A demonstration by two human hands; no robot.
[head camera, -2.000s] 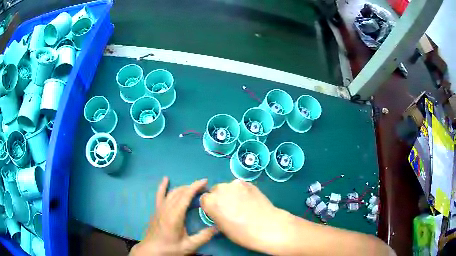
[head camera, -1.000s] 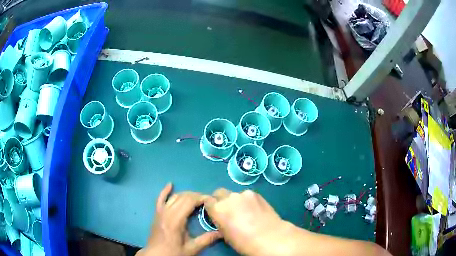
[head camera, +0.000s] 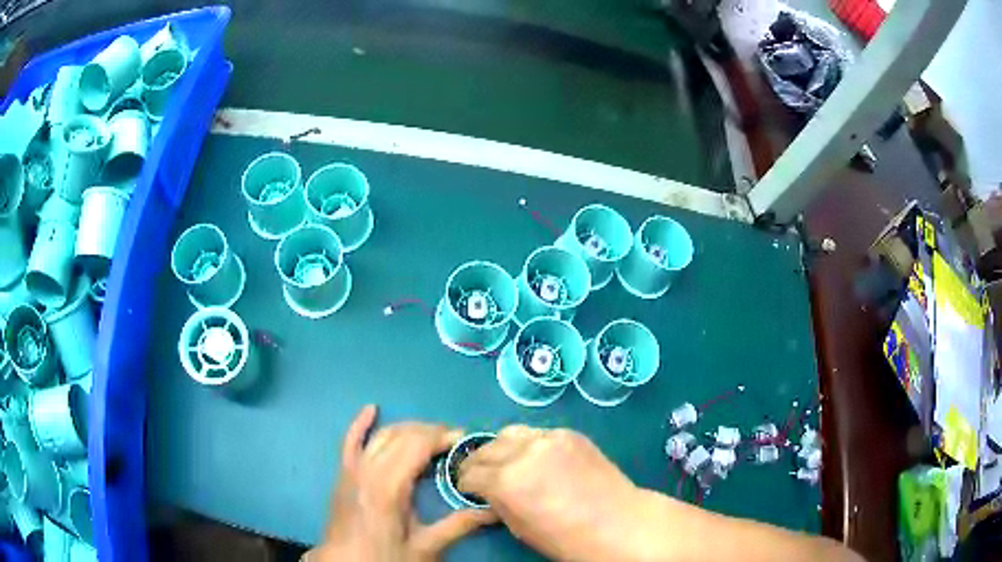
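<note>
A teal motor housing [head camera: 448, 480] stands on the green bench at the near edge, partly hidden by both hands. My left hand [head camera: 385, 494] grips its left side, thumb and fingers around the wall. My right hand [head camera: 538, 483] has its fingers down inside the cup's opening; whether they hold a motor is hidden. Several housings with silver-white centres [head camera: 541, 359] stand grouped mid-bench, some with red wires out. Several loose silver motors [head camera: 723, 437] with red wires lie to the right.
More teal housings [head camera: 313, 271] stand at left, one upturned with its spoked mount [head camera: 215, 347] showing. A blue crate [head camera: 137, 285] heaped with housings is at far left. A pale rail [head camera: 472, 160] and post [head camera: 852, 115] border the belt. Printed packaging [head camera: 954, 351] lies at right.
My right hand has shifted slightly right, and more of the held cup's rim shows. My left hand still grips the cup. The whole view has drifted slightly.
</note>
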